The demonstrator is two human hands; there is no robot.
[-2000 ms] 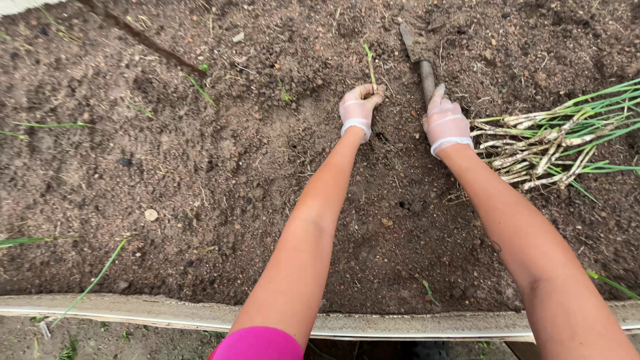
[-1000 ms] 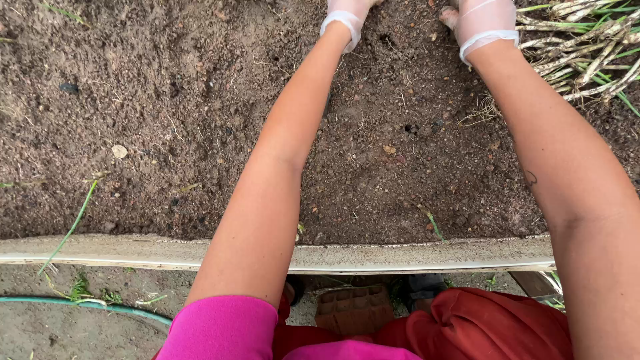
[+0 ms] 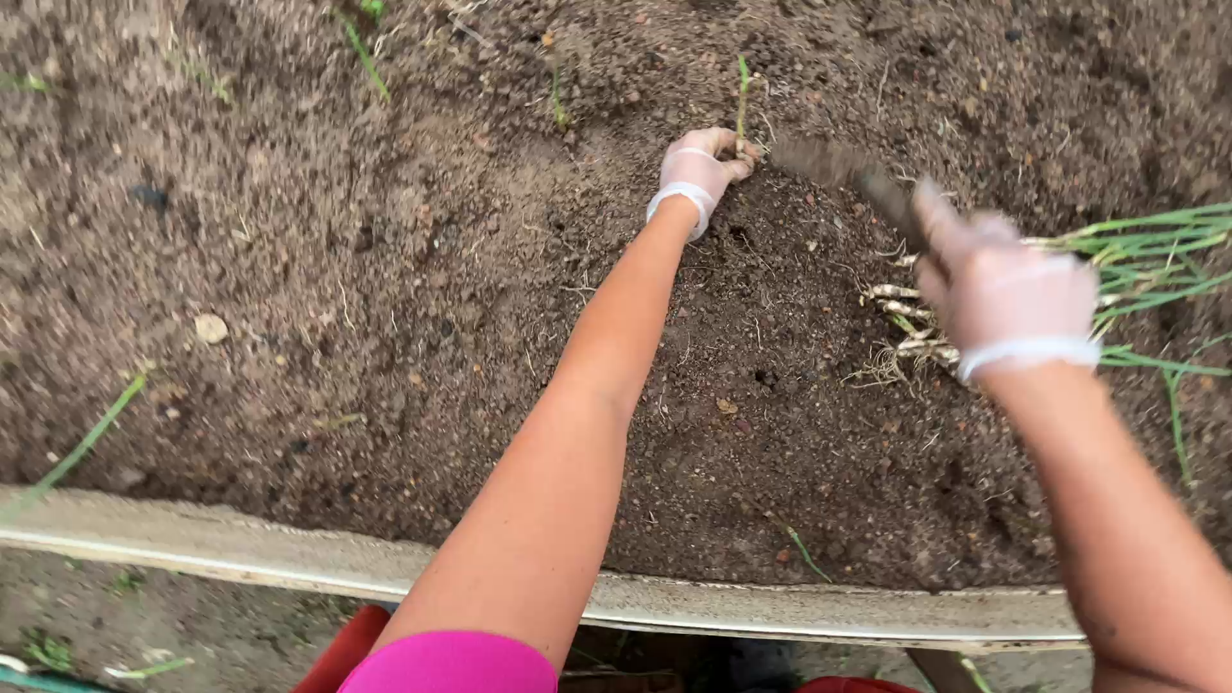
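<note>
Thumb and fingers of my left hand [image 3: 707,171], in a thin clear glove, pinch the base of a green onion seedling [image 3: 742,101] that stands upright at the soil. My right hand [image 3: 1006,279], gloved too and blurred, grips the handle of a garden trowel [image 3: 890,200]. The trowel's blurred blade points left toward the seedling, close to my left fingertips. Beneath and to the right of my right hand lies a pile of green onions [image 3: 1145,255], with pale rooted ends to the left and green leaves to the right.
Brown soil [image 3: 385,289] fills the bed, with sparse green shoots [image 3: 364,58] at the upper left. A small hole [image 3: 765,377] lies below my hands. The bed's pale edging [image 3: 828,611] runs across the bottom, and a green hose [image 3: 43,681] shows at the lower left.
Two seconds ago the trowel lay farther from the seedling, its blade pointing up, under my right hand; now it is lifted and turned toward the seedling. My left hand still holds the seedling.
</note>
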